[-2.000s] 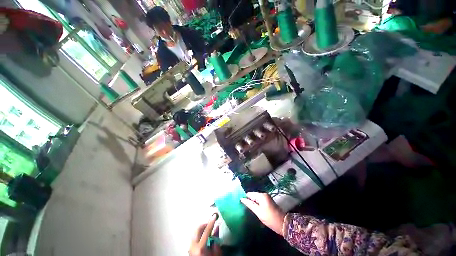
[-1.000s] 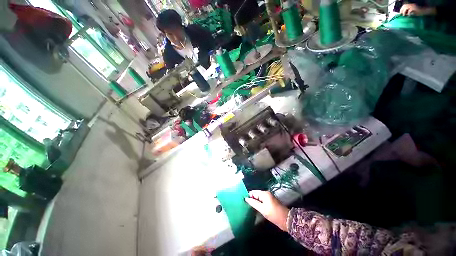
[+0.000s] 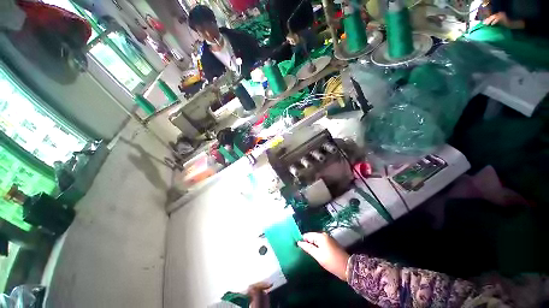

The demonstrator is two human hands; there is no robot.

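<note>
A green fabric piece (image 3: 285,240) lies over the front edge of the white machine table (image 3: 198,252), its top end in the glare by the needle area of the overlock machine (image 3: 313,165). My right hand (image 3: 322,249) pinches its right edge between thumb and fingers. My left hand (image 3: 259,295) is at the bottom of the frame, partly cut off, beside another crumpled green piece (image 3: 235,298); whether it grips that piece is unclear. The lamp glare hides the needle.
Tangled green thread (image 3: 343,216) lies by the machine head. A red-pink ring (image 3: 362,169), a dark picture card (image 3: 420,173) and a clear plastic bag (image 3: 403,129) are to the right. Green thread cones (image 3: 398,33) stand behind. A person (image 3: 220,51) sits at another machine.
My left hand left the fabric piece, was low at the frame's bottom a second ago, and now shows beside a second green piece. My right hand stays at the fabric's edge.
</note>
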